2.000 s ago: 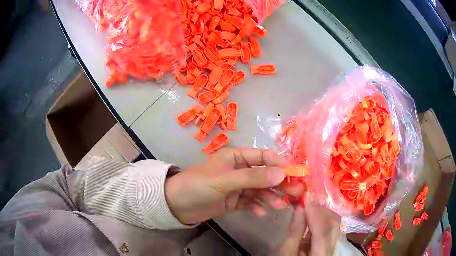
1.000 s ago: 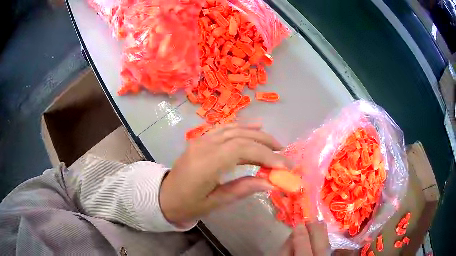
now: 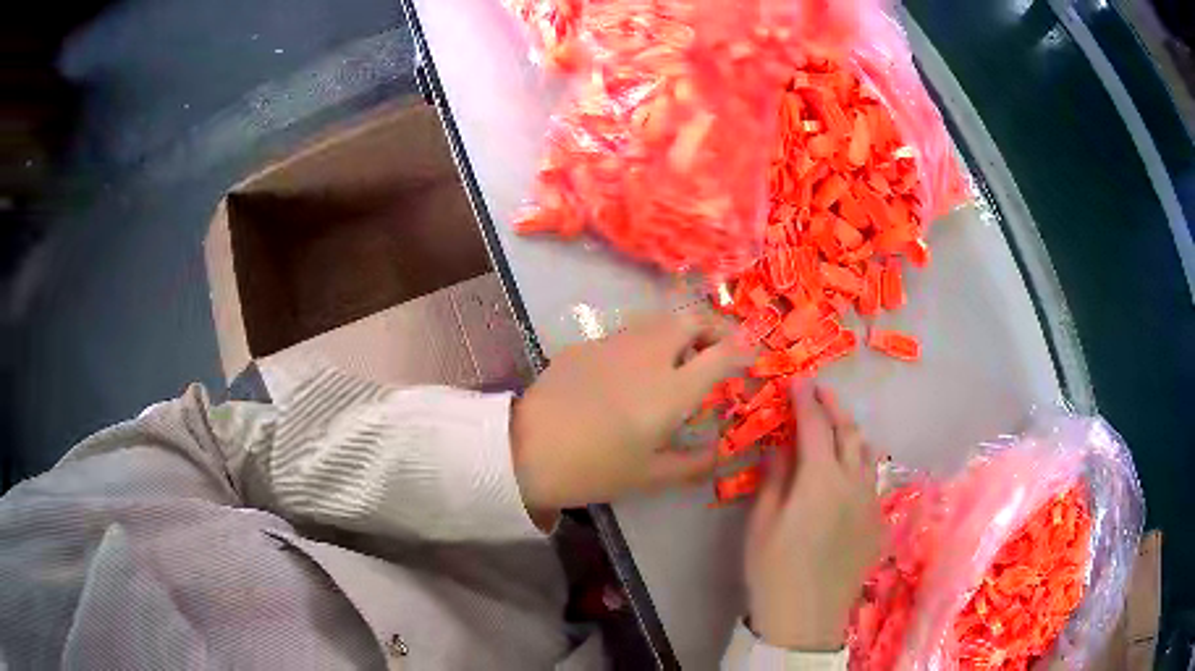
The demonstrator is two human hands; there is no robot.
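Loose orange plastic parts point(image 3: 839, 171) lie in a pile on the pale grey tabletop point(image 3: 937, 393), spilling toward me. My left hand point(image 3: 629, 413) is at the near left side of the pile, its fingertips among the nearest parts. My right hand point(image 3: 815, 531) is just right of it, fingers pointing up at the same parts. Several orange parts lie between the two hands. The fingers and parts overlap, so I cannot tell whether either hand grips one.
A large clear bag of orange parts point(image 3: 642, 144) lies beyond my left hand. An open clear bag of parts point(image 3: 1029, 577) stands at lower right, beside a cardboard edge point(image 3: 1144, 596). An open carton point(image 3: 354, 249) is on the floor at left. A dark green surface point(image 3: 1048, 171) runs along the right.
Both hands have moved from beside the open bag to the near end of the loose pile. The orange part held in my left hand no longer shows there. The view has shifted left.
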